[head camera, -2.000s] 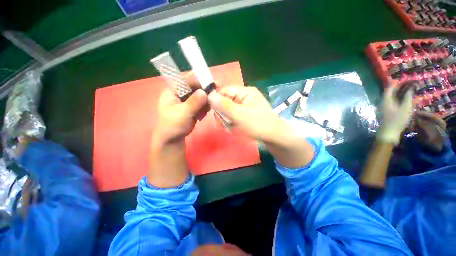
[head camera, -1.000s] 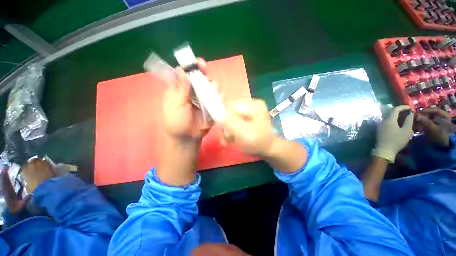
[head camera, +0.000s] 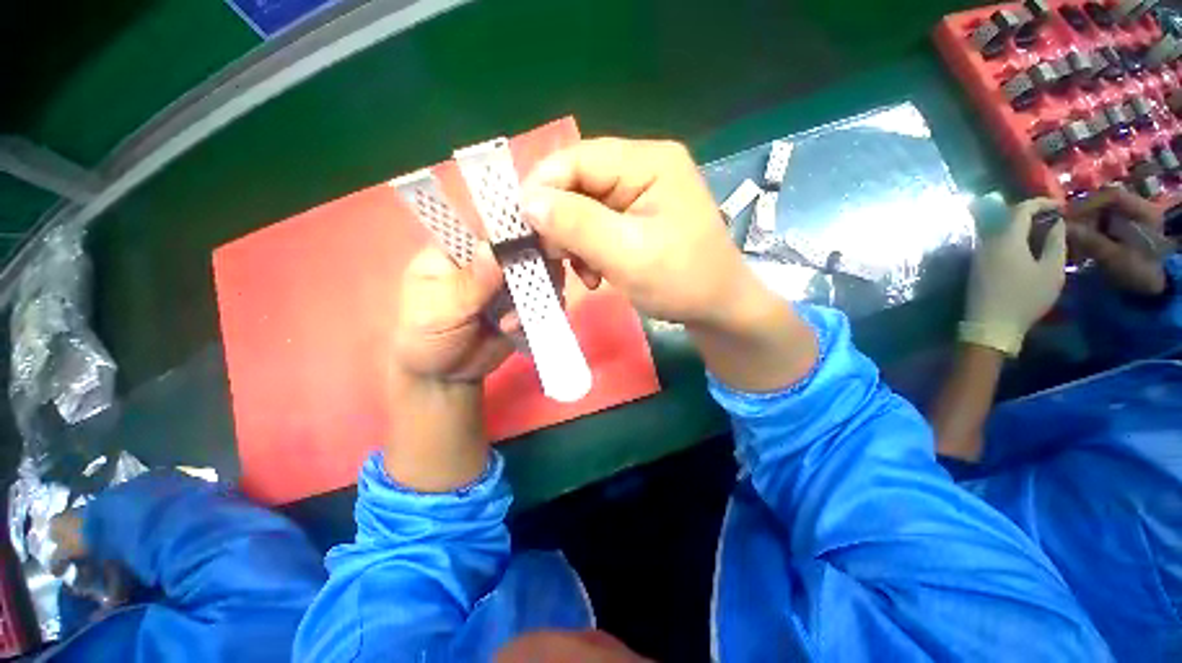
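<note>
A white perforated watch strap (head camera: 533, 292) is held above the red mat (head camera: 305, 350). Its rounded tip points down toward me, and a dark band (head camera: 515, 246) crosses it near the middle. A second perforated strap (head camera: 438, 218) stands out at the upper left of my left hand. My left hand (head camera: 447, 311) is closed around the straps, its thumb near the dark band. My right hand (head camera: 635, 227) has thumb and index finger at the right edge of the upright strap, just above the band. Its other fingers are curled, and what lies under them is hidden.
Loose straps (head camera: 767, 201) lie on a clear plastic sheet (head camera: 875, 220) to the right. A red parts tray (head camera: 1005, 97) is at the far right, near a neighbour's gloved hand (head camera: 1014, 279). Crumpled clear bags (head camera: 65, 337) lie at far left beside another person's sleeve (head camera: 195, 544).
The strap crossing my hands now hangs with its rounded tip toward me. My right hand has moved up from its lower end to beside the dark band. The view has shifted slightly.
</note>
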